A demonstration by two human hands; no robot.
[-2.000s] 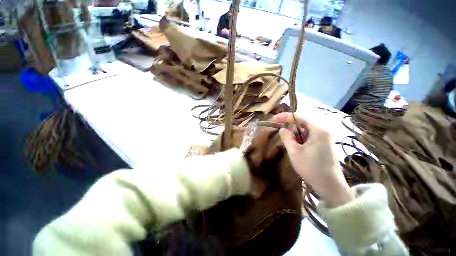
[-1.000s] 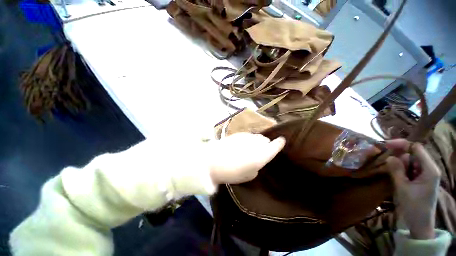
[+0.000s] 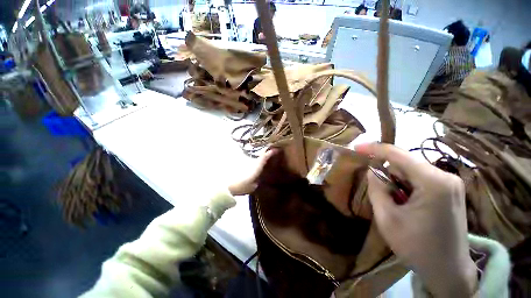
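Observation:
A brown tote bag (image 3: 303,227) stands open before me, its mouth towards me and its inside dark. Two long handles (image 3: 283,75) rise from its far side. A shiny clear-wrapped patch (image 3: 322,166) sits at the far rim between them. A zip (image 3: 291,254) with a metallic glint runs along the near edge. My left hand (image 3: 255,176) grips the bag's left rim; its fingertips are partly hidden. My right hand (image 3: 416,204) holds thread snips with a red handle (image 3: 400,192) at the right rim, beside the right handle's base.
A pile of brown bags with strap loops (image 3: 314,105) lies on the white worktable (image 3: 157,145). A large bag heap (image 3: 489,157) is at right. A bundle of brown straps (image 3: 93,186) hangs at left. A grey panel (image 3: 378,58) and people stand behind.
The bag has turned and narrowed, with both handles upright. My left hand has moved to its left rim, and my right hand has moved left and closer. The view has tilted up.

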